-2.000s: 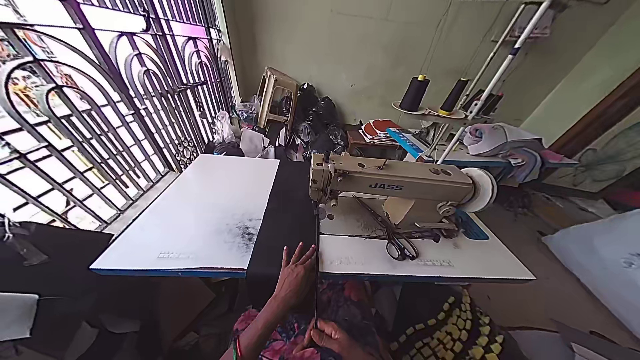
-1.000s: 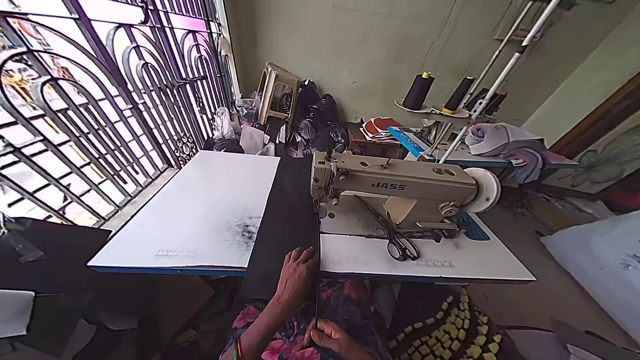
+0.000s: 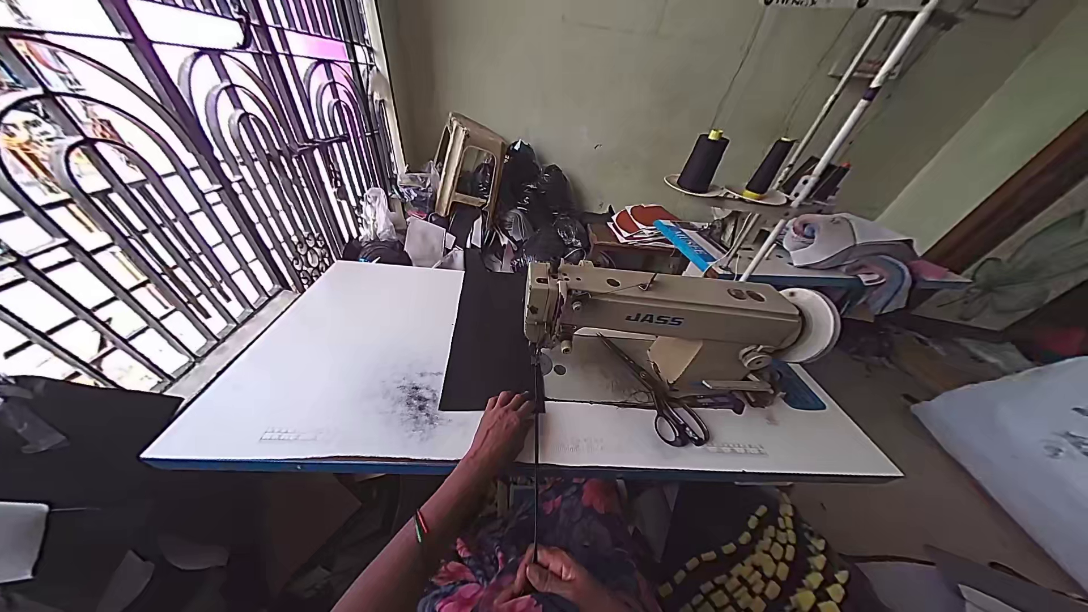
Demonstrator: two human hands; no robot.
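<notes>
Black fabric [image 3: 489, 340] lies flat on the white sewing table [image 3: 357, 340], its right edge running under the needle area of a beige JASS sewing machine [image 3: 663, 310]. My left hand [image 3: 503, 429] presses on the fabric's near right corner, fingers spread slightly, in front of the needle. Down at my lap, my right hand [image 3: 552, 578] pinches a narrow black strip [image 3: 536, 484], which runs taut up to the presser foot area. Black-handled scissors [image 3: 676, 421] rest on the table right of the needle, their blades leaning towards the machine bed.
Black thread cones [image 3: 704, 161] stand on a thread stand behind the machine. A plastic stool [image 3: 467, 166] and black plastic bags [image 3: 552, 195] are heaped beyond the table. A metal window grille [image 3: 195, 170] borders the left. A large white sack [image 3: 1020, 442] is at the right.
The black fabric has moved away from me; its near edge, which hung over the table's front edge, now lies on the tabletop. My left hand remains on it, while my right keeps its pinch on the strip.
</notes>
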